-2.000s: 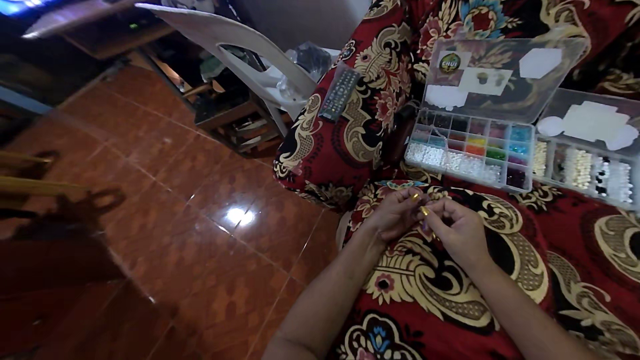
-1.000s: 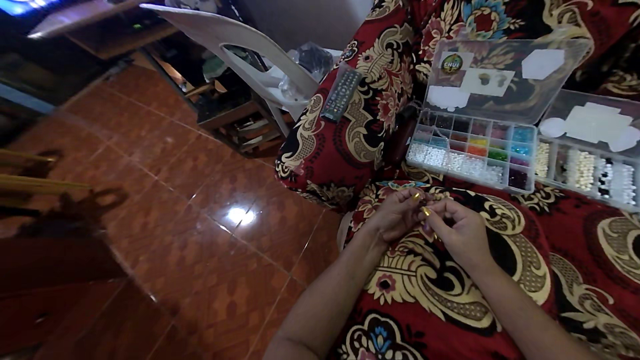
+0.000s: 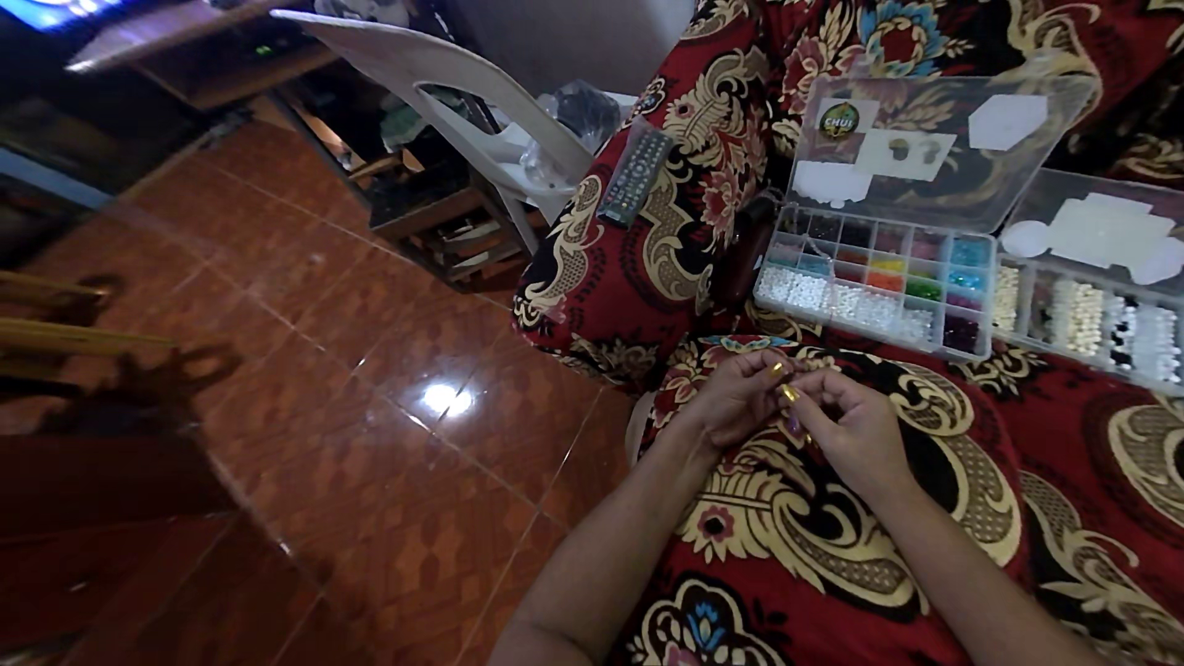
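My left hand (image 3: pixel 740 398) and my right hand (image 3: pixel 853 427) meet over the patterned sofa seat (image 3: pixel 786 527), thumbs and fingertips pinched close together. Whatever lies between the fingertips is too small to tell. Yellow polish shows on the nails. Just beyond the hands stands an open clear plastic bead box (image 3: pixel 969 350), its compartments holding white, orange, green, blue and dark beads. Its raised lid (image 3: pixel 911 199) bears paper pieces and a round sticker. To its right, partly cut off by the view, is a second open bead box (image 3: pixel 1027 326) with cream, black and white beads.
A remote control in a plastic sleeve (image 3: pixel 636 178) lies on the sofa's armrest (image 3: pixel 601 296). Behind the armrest stands a white plastic chair (image 3: pixel 462 74) with a plastic bag (image 3: pixel 578 116) on it. Reddish floor tiles (image 3: pixel 370 481) spread out at the left, below a desk (image 3: pixel 176 46).
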